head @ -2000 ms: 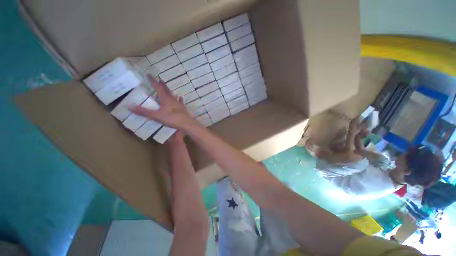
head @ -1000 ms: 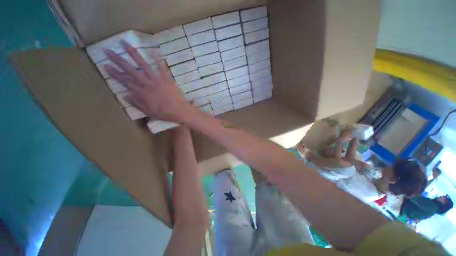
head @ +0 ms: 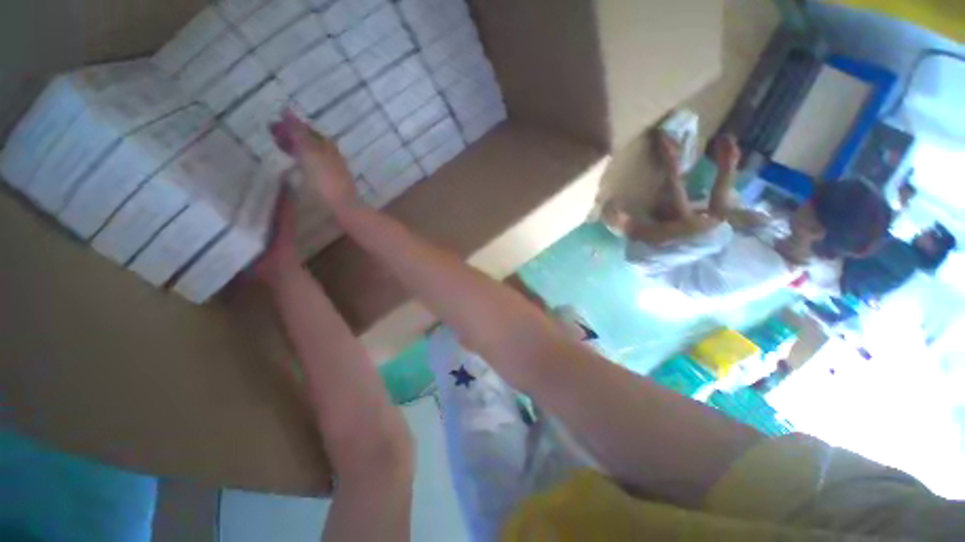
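White product boxes (head: pixel 354 69) stand in close rows inside the large brown carton (head: pixel 534 175). At the left, a raised row of white boxes (head: pixel 153 206) stands above the others, its boxes pressed side by side. My left hand (head: pixel 277 235) is at the near end of this row, against the last box; its fingers are partly hidden. My right hand (head: pixel 315 164) is over the packed boxes just right of the row, seen edge-on, with nothing visible in it.
A carton flap (head: pixel 159 392) spreads at the lower left. A pale panel (head: pixel 275 517) lies below it. At the right, a seated person (head: pixel 709 254) holds a white item near a blue-framed object (head: pixel 836 116). Green and yellow things (head: pixel 725 349) are on the floor.
My right hand has moved off the top of the left row to its right side. The row's boxes now stand evenly together. The view has moved closer and tilted.
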